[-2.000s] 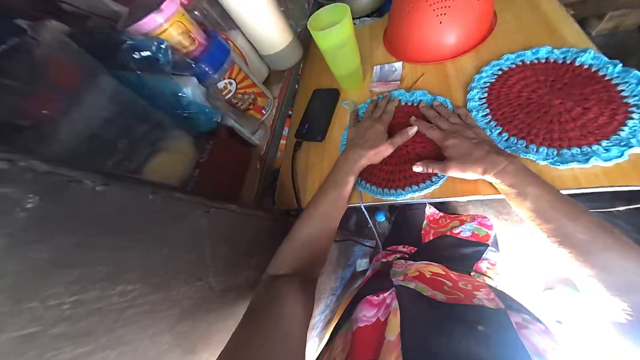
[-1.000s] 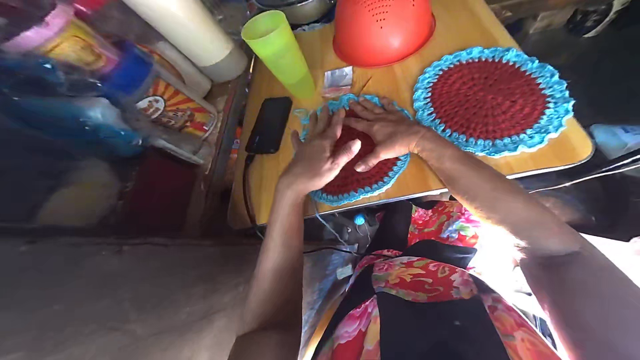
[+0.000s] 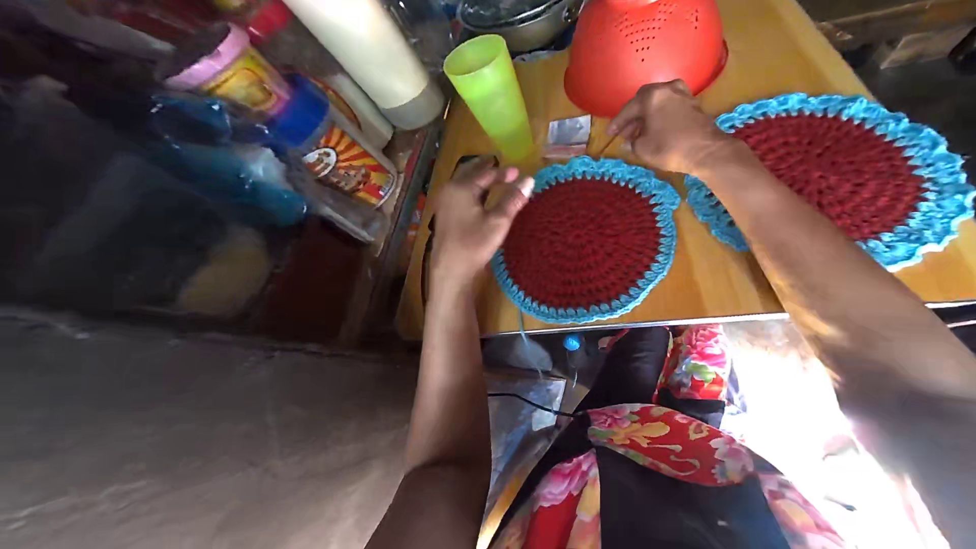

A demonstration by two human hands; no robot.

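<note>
A crocheted round mat, dark red with a blue looped border, lies on the wooden table in front of me. My left hand is over its left edge, fingers bent and apart, with no object seen in them. Beyond the mat's far right edge, my right hand pinches one end of a thin, brownish crochet hook just past the border. A second, larger crocheted mat in the same colours lies to the right, partly under my right forearm. Blue yarn hangs from the near mat over the table's front edge.
A green plastic cup and a small packet stand and lie behind the mat. An upturned red colander is at the back, beside a metal pot. A dark phone is partly hidden behind my left hand. Jars and bottles crowd the left.
Both hands have lifted from the smaller mat, where they lay flat. My left hand has moved to its left edge; my right hand has moved to the far side and taken hold of the thin hook.
</note>
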